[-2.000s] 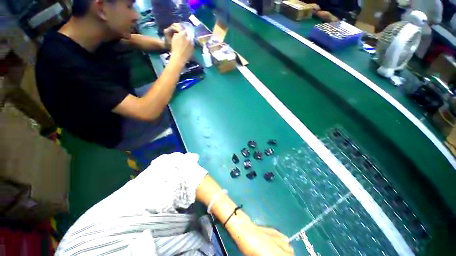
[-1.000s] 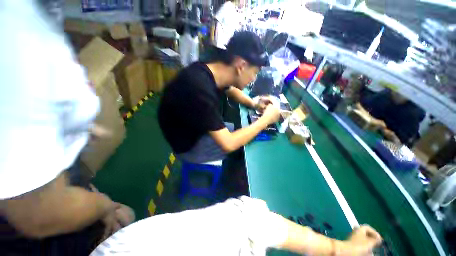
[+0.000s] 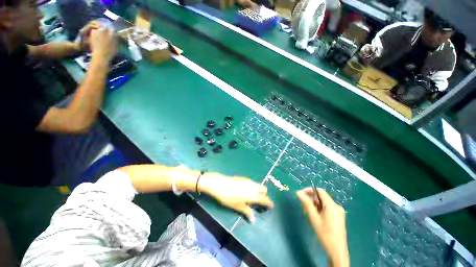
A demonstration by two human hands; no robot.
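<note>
My left hand (image 3: 237,195) is over the bench near its front edge, fingers bent down around a small black part (image 3: 259,207) that shows partly under the fingertips. My right hand (image 3: 324,216) is to its right, holding a thin dark tool (image 3: 317,198) between thumb and fingers. A small pile of gold-silver metal pieces (image 3: 277,183) lies between the hands. Several black parts (image 3: 211,141) lie loose on the green bench beyond my left hand. A clear blister tray (image 3: 302,151) lies ahead, with a row of black parts along its far edge.
Another clear tray (image 3: 409,237) is at the right. A white strip (image 3: 235,94) runs along the bench. A person in black sits at the left by an open carton (image 3: 152,48). Across are a blue crate (image 3: 257,22), a white fan (image 3: 308,21) and another person. A metal post (image 3: 443,201) stands right.
The view has swung away to the left and back. My left hand, stretched out one second ago, is now by the metal pieces with a black part. My right hand has come into view with the tool.
</note>
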